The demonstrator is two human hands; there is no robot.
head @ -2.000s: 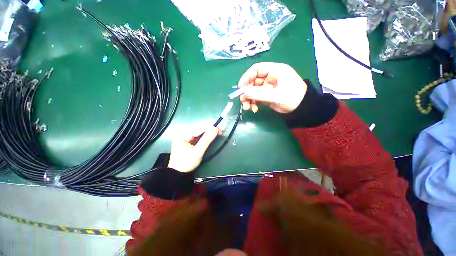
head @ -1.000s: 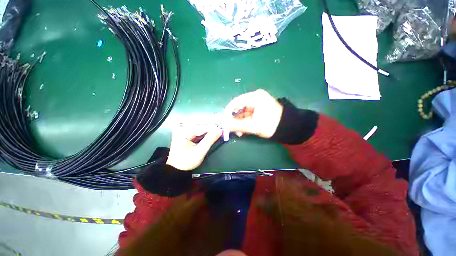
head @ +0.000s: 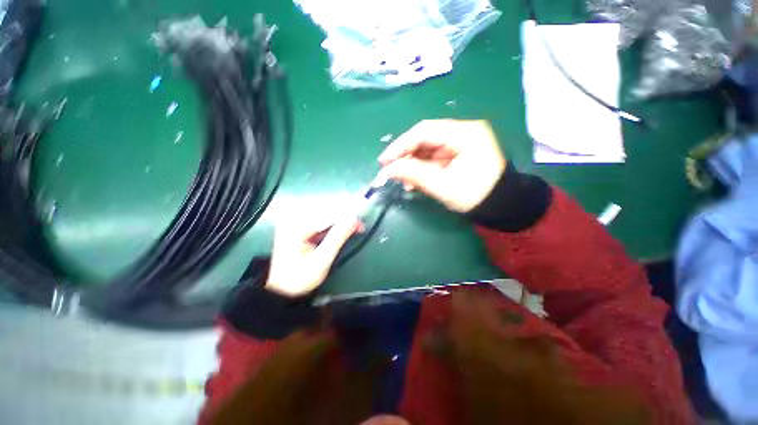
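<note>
My left hand (head: 306, 249) is closed on a black cable (head: 362, 235) near its end, at the front of the bench. My right hand (head: 449, 164) is above and to the right, its fingertips pinching at the cable's tip. A small white piece and thin wires show between the two hands, but blur hides exactly what the right fingertips grip. A large curved bundle of black cables (head: 237, 158) lies at the left, its pale ends fanned out at the top.
A clear bag of white sleeves (head: 391, 50) lies at top centre. White paper (head: 573, 124) with a cable across it is at the right, near bags of grey parts (head: 686, 58). A white scrap (head: 609, 213) lies beside my right sleeve. A person's light blue sleeve (head: 723, 274) is at far right.
My hands came together, then my right hand moved up and right again, away from the left. My left hand stayed on the cable. The view has shifted slightly and blurred.
</note>
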